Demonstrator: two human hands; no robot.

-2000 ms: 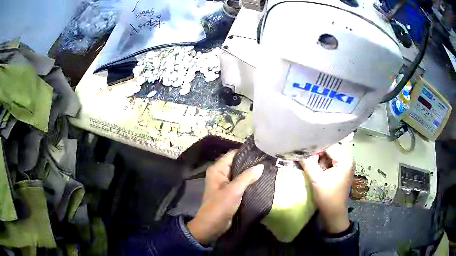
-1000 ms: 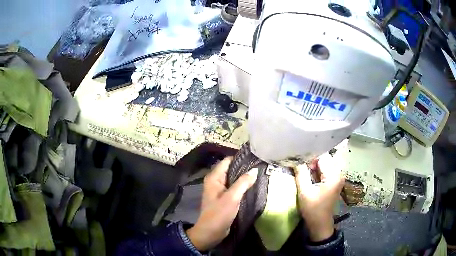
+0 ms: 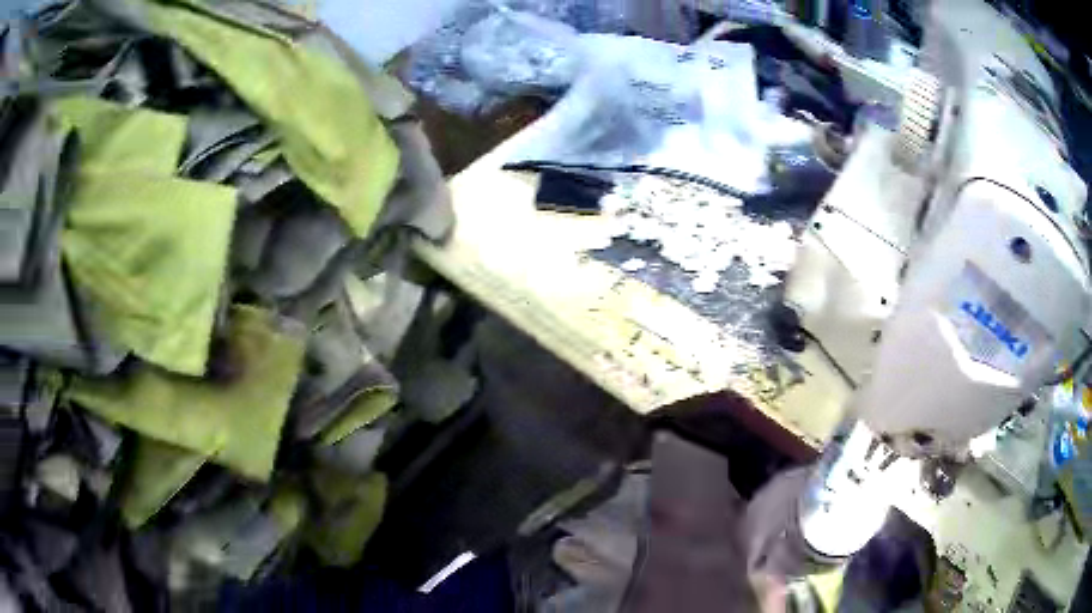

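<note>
Grey-brown cloth (image 3: pixel 695 527) hangs at the bottom centre, left of the machine's brightly lit cylinder arm (image 3: pixel 841 493). A small lime-green piece (image 3: pixel 826 587) shows below the arm. The white JUKI machine head (image 3: pixel 982 323) stands above at the right. A dark blue sleeve shows at the bottom edge, left of centre, but my left hand is not visible. A small blurred skin-toned patch lies at the bottom edge beside the arm; whether it is my right hand is unclear.
A tall grey and lime-green garment bundle (image 3: pixel 156 263) fills the left. The cream table (image 3: pixel 539 281) holds small white pieces (image 3: pixel 707 234), a black block (image 3: pixel 571 192) and a marked plastic bag (image 3: pixel 653 102). A handwheel (image 3: pixel 918 110) sits on the machine.
The view has swung left, so the machine sits further right and the garment bundle fills more of the picture. Both hands have left the needle area, and the cylinder arm is now exposed.
</note>
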